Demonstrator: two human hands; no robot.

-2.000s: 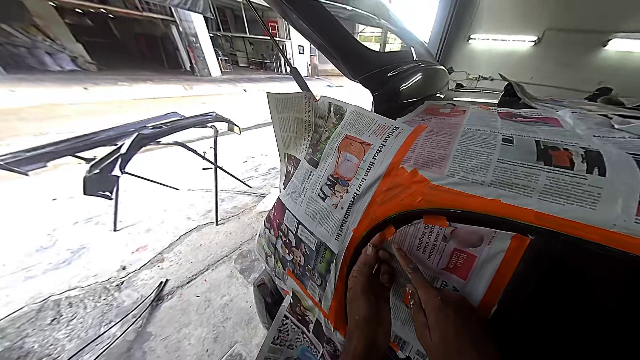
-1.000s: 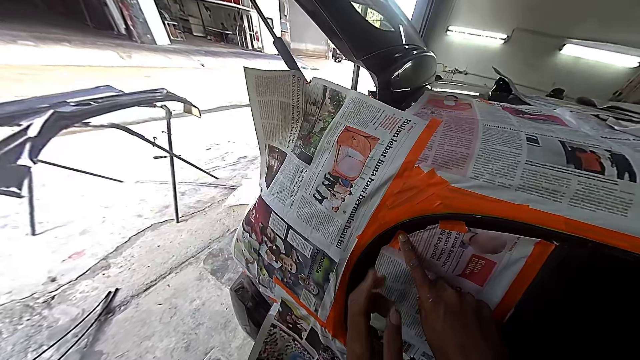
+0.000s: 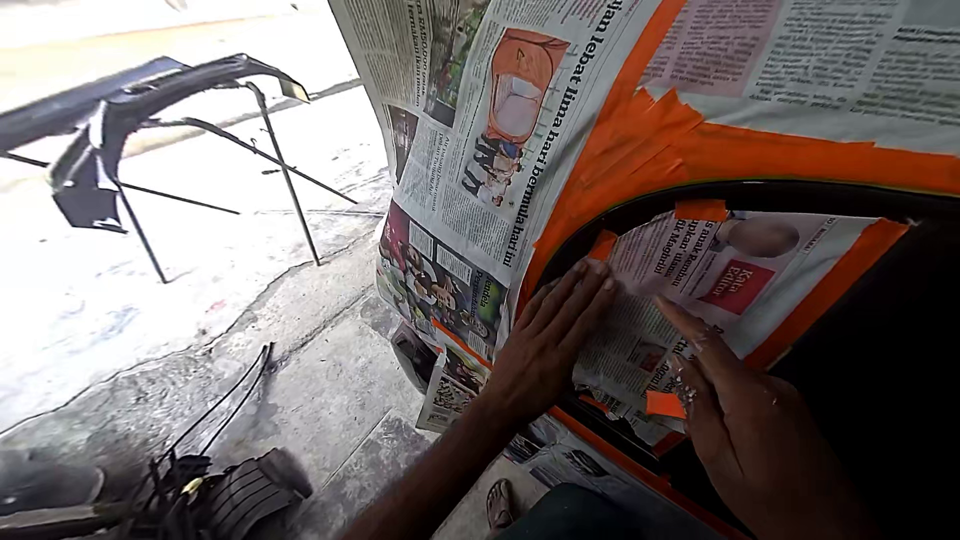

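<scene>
A newspaper sheet (image 3: pixel 637 315) covers the car's window opening, held by short pieces of orange masking tape (image 3: pixel 701 210). My left hand (image 3: pixel 551 337) lies flat at the opening's left edge, fingertips by a small tape piece (image 3: pixel 603 246). Over the sheet, my right hand (image 3: pixel 742 412) points its index finger at the paper; an orange tape piece (image 3: pixel 666 405) sits by its thumb, and whether it is gripped is unclear. White specks mark its fingers. Wide orange tape (image 3: pixel 637 150) borders the black window trim (image 3: pixel 660 196), with more newspaper (image 3: pixel 480 150) on the body outside it.
Left, a dark car bumper (image 3: pixel 187 90) rests on a thin metal stand (image 3: pixel 289 180). Dark parts and cables (image 3: pixel 247 487) lie on the concrete floor (image 3: pixel 322 382) at lower left. A sandalled foot (image 3: pixel 499 504) shows below. The dark car surface (image 3: pixel 885 337) extends at right.
My left hand has gone from bent fingers low at the opening to lying flat on its left edge. My right index finger has left the opening's upper left edge. The view has tilted down and closer.
</scene>
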